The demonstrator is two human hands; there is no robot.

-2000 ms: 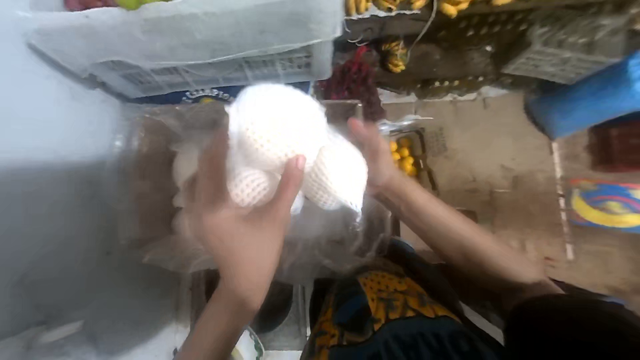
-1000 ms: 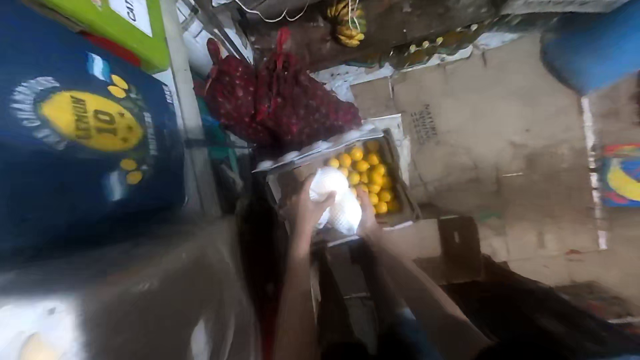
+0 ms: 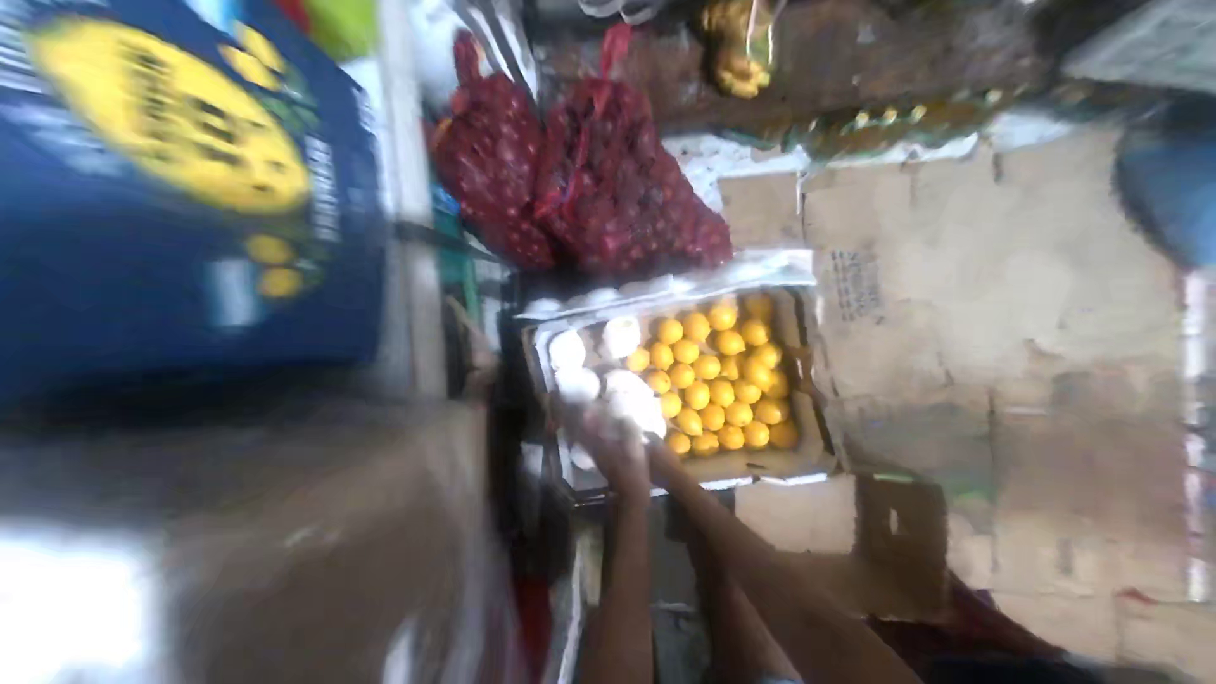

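Observation:
A cardboard box point(image 3: 826, 418) on the floor holds many yellow-orange round fruits point(image 3: 719, 380) on its right side and several white-wrapped round items point(image 3: 568, 350) on its left. My left hand point(image 3: 608, 442) reaches into the left part of the box, against a white foam-net bundle point(image 3: 635, 404). My right hand point(image 3: 665, 461) is beside it, at the lower right edge of the same bundle. Blur hides the fingers of both hands, so whether they grip the bundle is unclear.
Red mesh sacks point(image 3: 608, 180) lie just behind the box. A dark blue carton with lemon print point(image 3: 332, 285) stands at the left, above a blurred plastic-covered surface point(image 3: 313, 513). Flattened cardboard point(image 3: 969, 285) covers the floor at right. Bananas point(image 3: 739, 57) hang at the top.
Two seconds ago my hands held the white-netted items over a plastic-lined box; now they are low in the box of yellow fruits. The view has swung a lot.

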